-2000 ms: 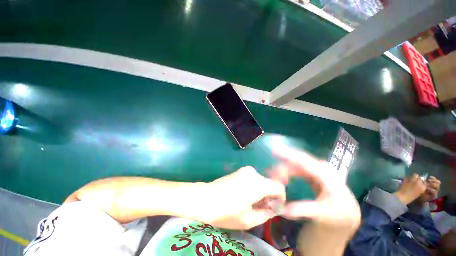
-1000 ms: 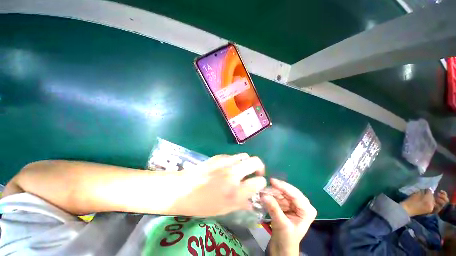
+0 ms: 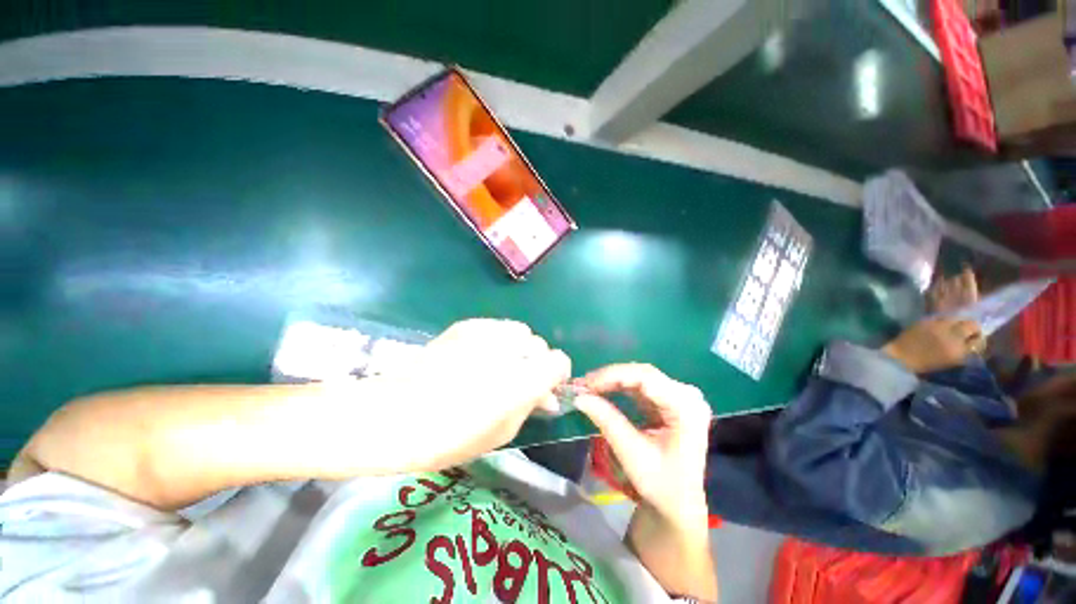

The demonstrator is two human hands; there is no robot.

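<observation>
My left hand [image 3: 496,372] and my right hand [image 3: 661,431] meet at the bench's near edge. Their fingertips pinch a small shiny piece [image 3: 569,393] between them, too small to make out. A clear plastic sheet with pale blocks [image 3: 325,352] lies on the bench, partly hidden under my left forearm. Another clear sheet with a grid of blocks [image 3: 765,290] lies flat to the right. A smartphone [image 3: 480,174] with a lit orange and pink screen lies beyond my hands.
The green bench [image 3: 212,224] has a pale rail [image 3: 271,59] and an upright [image 3: 684,71]. A glossy clear pile [image 3: 900,227] lies at right. Beside it a person in a denim sleeve [image 3: 844,413] holds a pale sheet [image 3: 1003,304]. Red crates [image 3: 968,71] show at far right.
The view has shifted. The phone screen was dark at first and is now lit. The sheet by my left forearm has come into view. My hands were blurred and now hold close together.
</observation>
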